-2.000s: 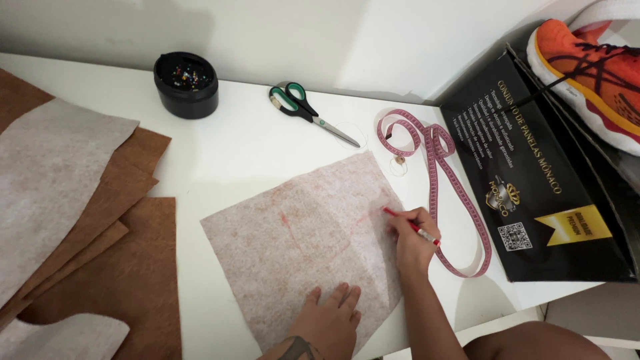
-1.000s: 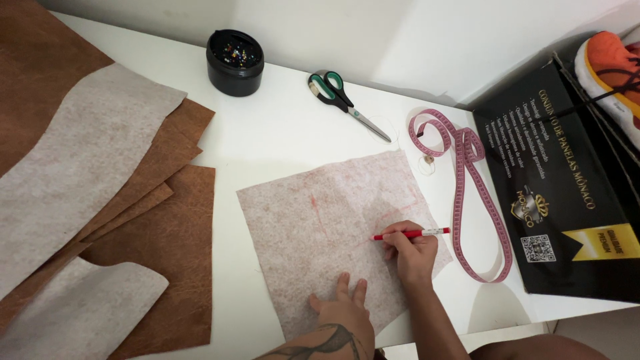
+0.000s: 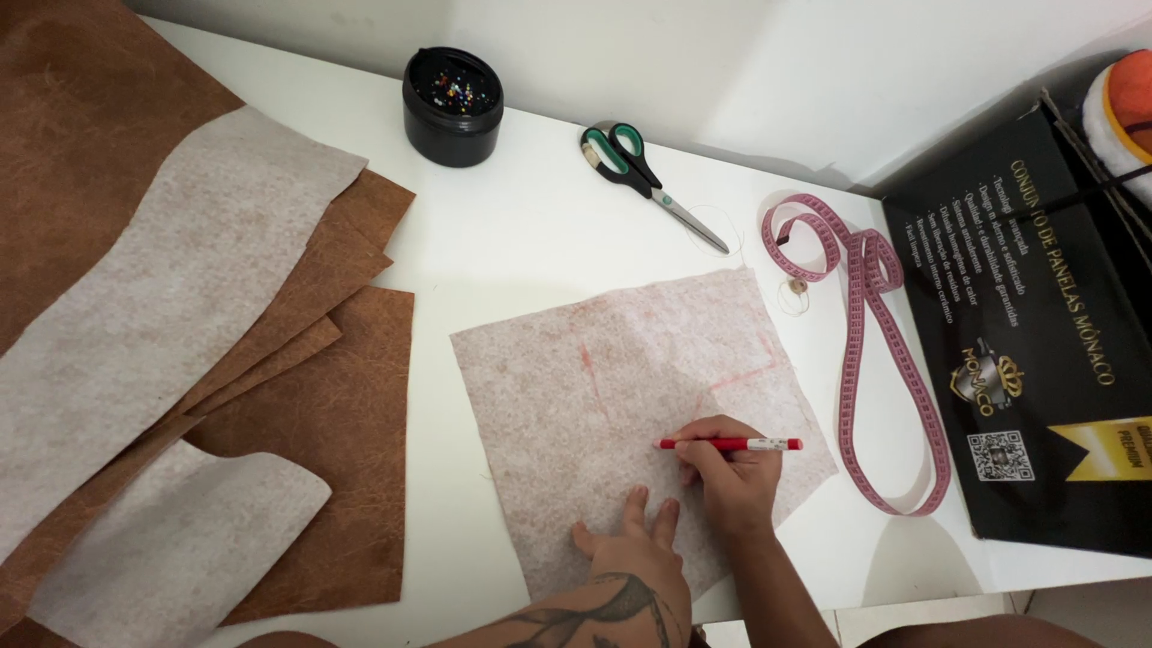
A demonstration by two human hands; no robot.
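Note:
My right hand (image 3: 733,472) grips a red marker pen (image 3: 747,444), its tip at the middle of a fabric-backed sheet (image 3: 540,396) lying pale side up. Faint red lines mark the sheet above the hand and toward its upper right. My left hand (image 3: 639,549) rests on the sheet's lower part with its fingers spread, pressing it to the white table (image 3: 549,225). A pink tape measure (image 3: 850,360) lies looped to the right of the sheet. Black-and-green scissors (image 3: 652,184) lie beyond its far edge.
Brown leather-like pieces (image 3: 360,396), some showing pale backing (image 3: 207,234), overlap at the left. A black round tub (image 3: 453,112) of small colourful bits stands near the wall. A printed black box (image 3: 990,360) stands at the right, an orange shoe (image 3: 1129,108) above it.
The right hand with the red marker has moved from the sheet's right edge toward its middle. The left hand stays on the lower part. The view has shifted left.

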